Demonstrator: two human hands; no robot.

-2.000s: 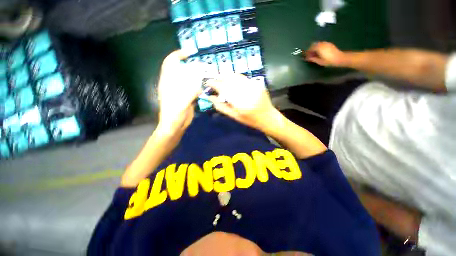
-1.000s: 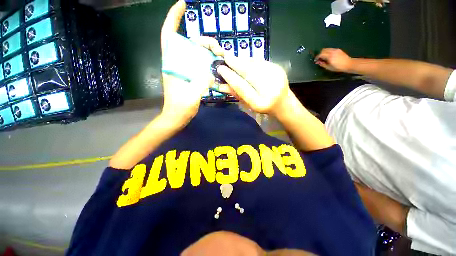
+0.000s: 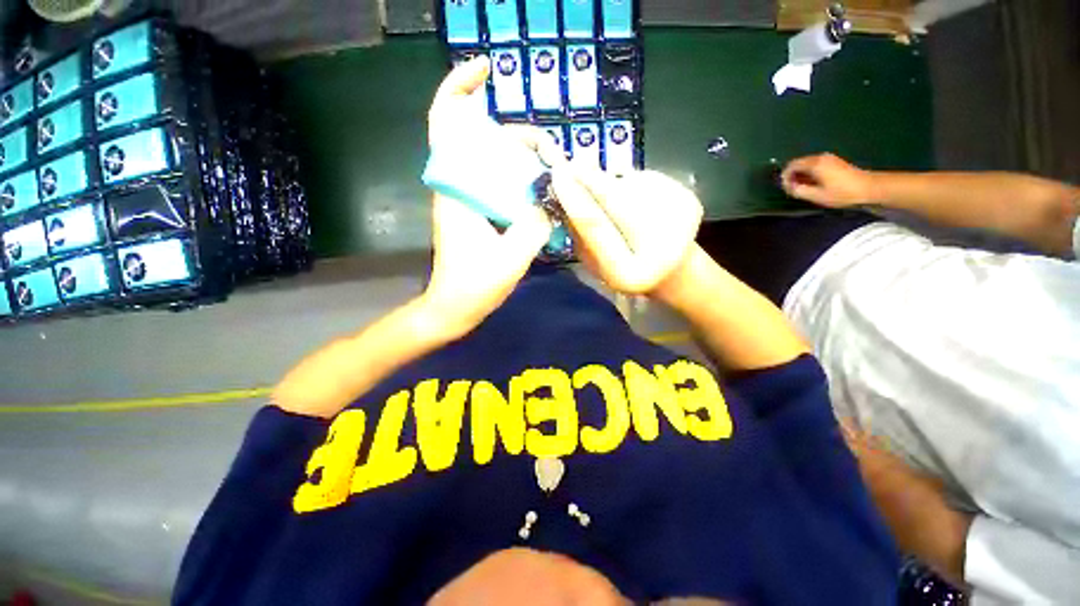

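Observation:
My left hand (image 3: 480,243) holds a teal device body (image 3: 468,189) across its palm and fingers, overexposed and partly hidden. My right hand (image 3: 645,231) has its fingertips on the round black part (image 3: 547,195) at the body's right end; the exact grip is washed out by glare. Behind my hands a black tray (image 3: 641,101) lies on the green bench, with rows of teal bodies, one compartment at its right side without a body. My hands hide its lower left part.
A tall stack of black trays (image 3: 255,189) with teal bodies on top stands at the left. Another person's hand (image 3: 827,180) rests at the bench on the right, their pale clothing beside me. A white scrap (image 3: 794,78) and a small bit (image 3: 718,147) lie on the bench (image 3: 367,142).
The view has shifted, showing more of the bench's far side. The device body, mostly hidden two seconds ago, now shows tilted in my left hand. My right fingers stay at its round end.

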